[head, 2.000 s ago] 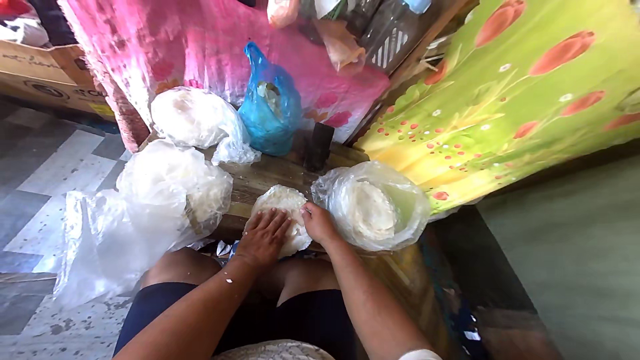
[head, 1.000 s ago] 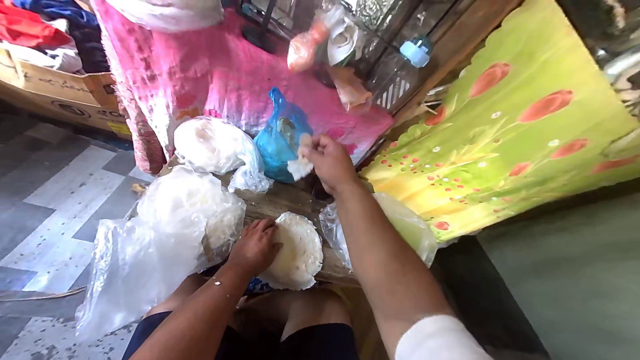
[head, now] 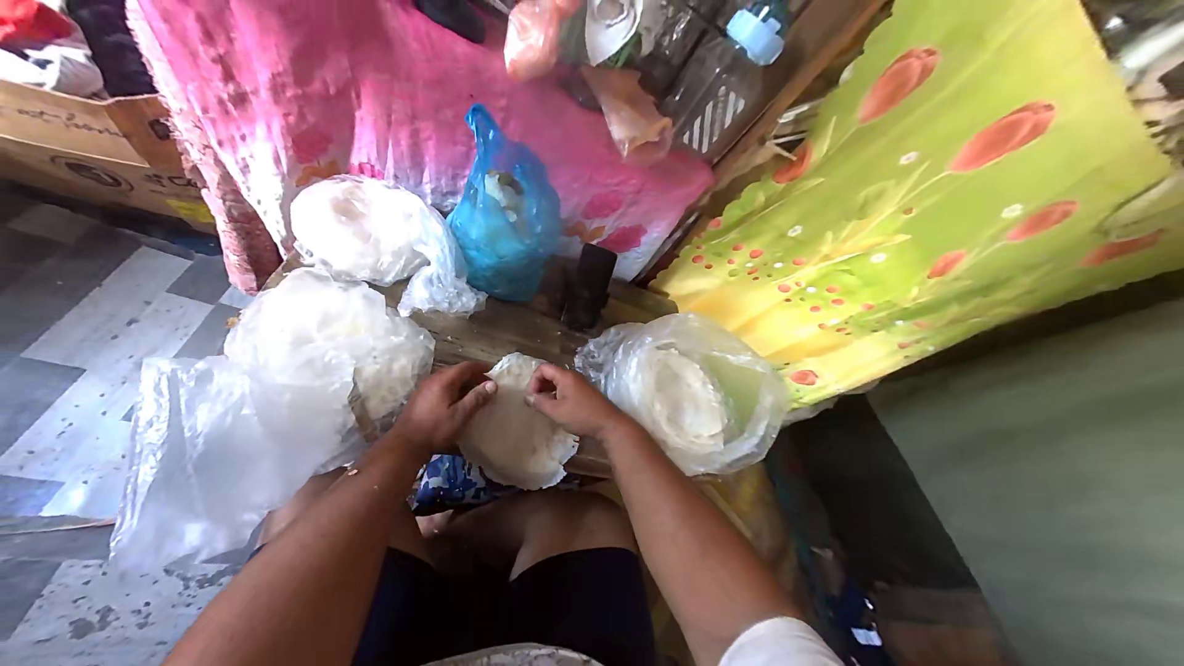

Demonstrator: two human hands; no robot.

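A thin, pale round sheet, like a flatbread or wrapper (head: 518, 435), is held over the edge of a wooden bench (head: 472, 338). My left hand (head: 449, 402) grips its upper left edge between thumb and fingers. My right hand (head: 566, 398) pinches the sheet's upper right edge. To the right lies an open clear plastic bag (head: 754, 398) with similar pale rounds (head: 686, 398) in it. Left of my hands, more pale rounds (head: 310, 319) lie on and under clear plastic (head: 231, 444). Behind them sits a wrapped white bundle (head: 347, 227).
A knotted blue plastic bag (head: 507, 231) stands at the back beside a dark upright object (head: 589, 285). Pink cloth (head: 370, 102) hangs behind, and a green flowered cloth (head: 906, 185) hangs at the right. A cardboard box (head: 92, 148) stands on the floor at the left.
My right hand, raised near the blue bag with a small pale scrap one second ago, has come down to the sheet. The sheet's edge is now held by both hands.
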